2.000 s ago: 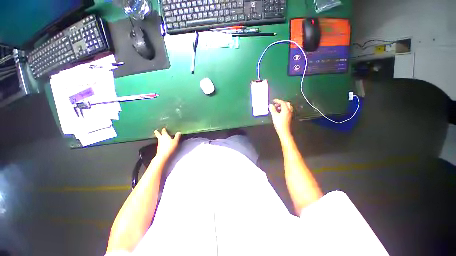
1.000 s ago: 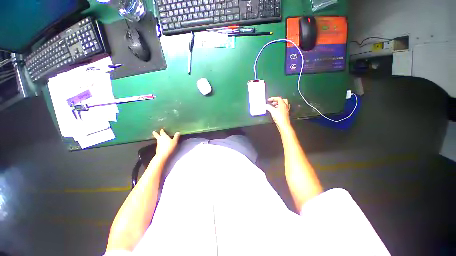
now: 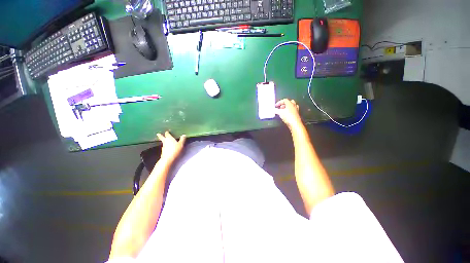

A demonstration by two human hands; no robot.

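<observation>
A smartphone (image 3: 266,100) with a white screen lies flat on the green desk (image 3: 232,115), with a thin white cable (image 3: 310,85) plugged into its far end. My right hand (image 3: 287,111) is at the phone's right edge, its curled fingertips at or touching that edge; the phone rests on the desk. My left hand (image 3: 171,145) rests on the desk's near edge with its fingers apart and holds nothing. A small white rounded case (image 3: 212,88) lies on the desk to the left of the phone.
Two black keyboards (image 3: 229,13) stand at the back and left. A black mouse (image 3: 320,35) sits on an orange-purple pad, another (image 3: 144,42) on a dark pad. A caliper (image 3: 116,100) lies on white papers (image 3: 95,134). Pens (image 3: 199,53) lie near the back keyboard.
My right hand has moved slightly left, from just beside the phone to its right edge. My left hand has stayed at the desk edge. The camera view has shifted a little.
</observation>
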